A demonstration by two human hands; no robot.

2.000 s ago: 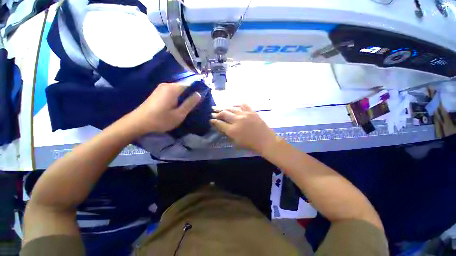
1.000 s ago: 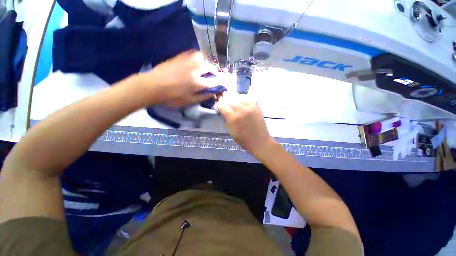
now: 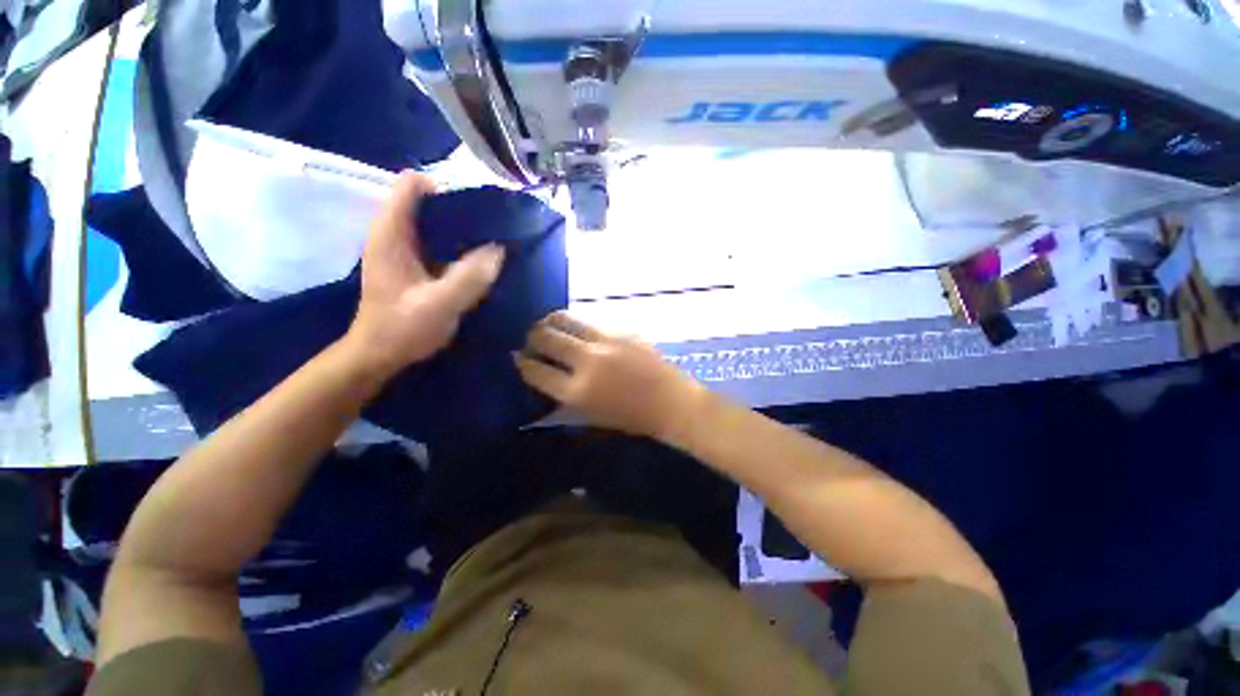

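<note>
A navy garment piece (image 3: 293, 333) lies across the left of the sewing machine table and hangs over the front edge at my lap. A white panel (image 3: 259, 218) lies with it at the upper left. My left hand (image 3: 422, 292) rests on the navy cloth just left of the needle area, thumb and fingers around a fold of it. My right hand (image 3: 598, 374) lies on the cloth's right edge, fingertips on it, lower right of my left. The presser foot (image 3: 555, 184) is at the cloth's far edge; whether it presses on the cloth cannot be told.
The white machine head (image 3: 734, 102) spans the top, with a control panel (image 3: 1074, 129) at right. Small labels and scraps (image 3: 1006, 286) lie at right behind the ruled front edge (image 3: 843, 356). Dark navy cloth (image 3: 1034, 476) is heaped below right, more below left.
The navy cloth has been turned and spread flat, and now drapes over the front edge. Both hands have moved apart and down onto it. The white panel has come into view again, and the camera view has shifted.
</note>
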